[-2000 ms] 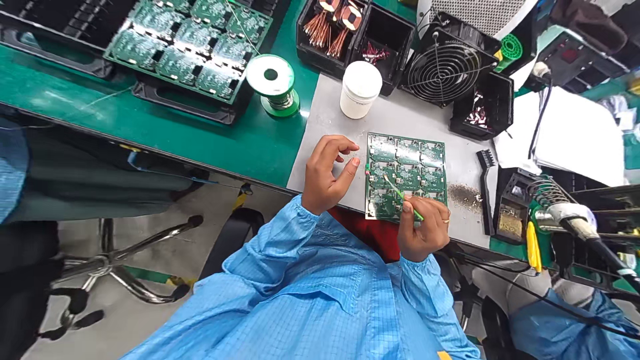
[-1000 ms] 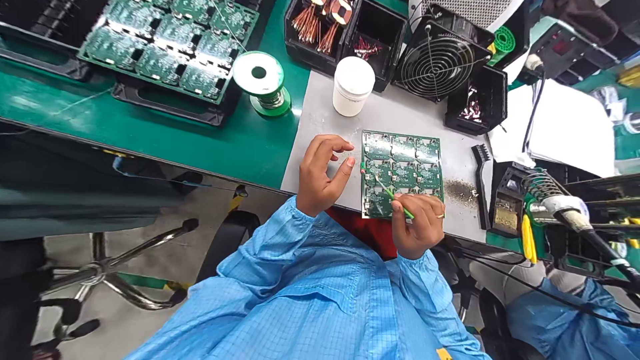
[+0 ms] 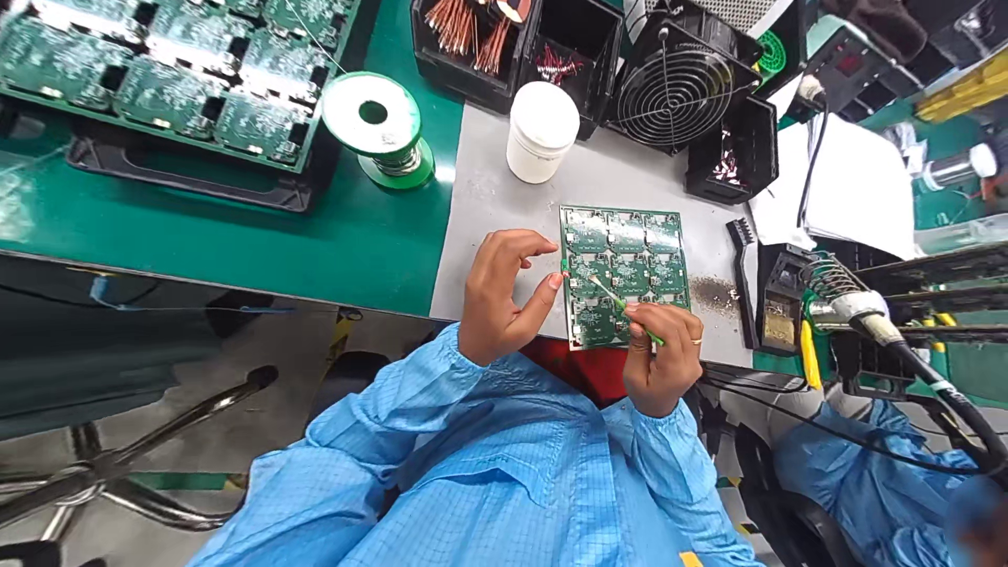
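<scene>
A green panel of printed circuit boards (image 3: 628, 244) lies on a grey mat near the table's front edge. My right hand (image 3: 664, 350) grips a thin green-handled tool (image 3: 617, 301), perhaps a small brush, and its pale tip is over the left middle part of the panel. Beside the panel's left edge is my left hand (image 3: 508, 295), thumb and fingers apart, with nothing seen between them. Behind the panel stands a white lidded jar (image 3: 542, 130). Left of the jar is a green spool of solder wire (image 3: 394, 165).
Black bins (image 3: 472, 83) hold copper coils and small wires, next to a black fan (image 3: 669, 98). Right of the panel are brown crumbs (image 3: 715, 294), a black brush (image 3: 743, 283) and a soldering iron in its stand (image 3: 858, 307). More boards (image 3: 189, 71) lie at the upper left.
The green tool's tip has shifted slightly over the panel, with my right hand still around it. My left hand stays by the panel's left edge.
</scene>
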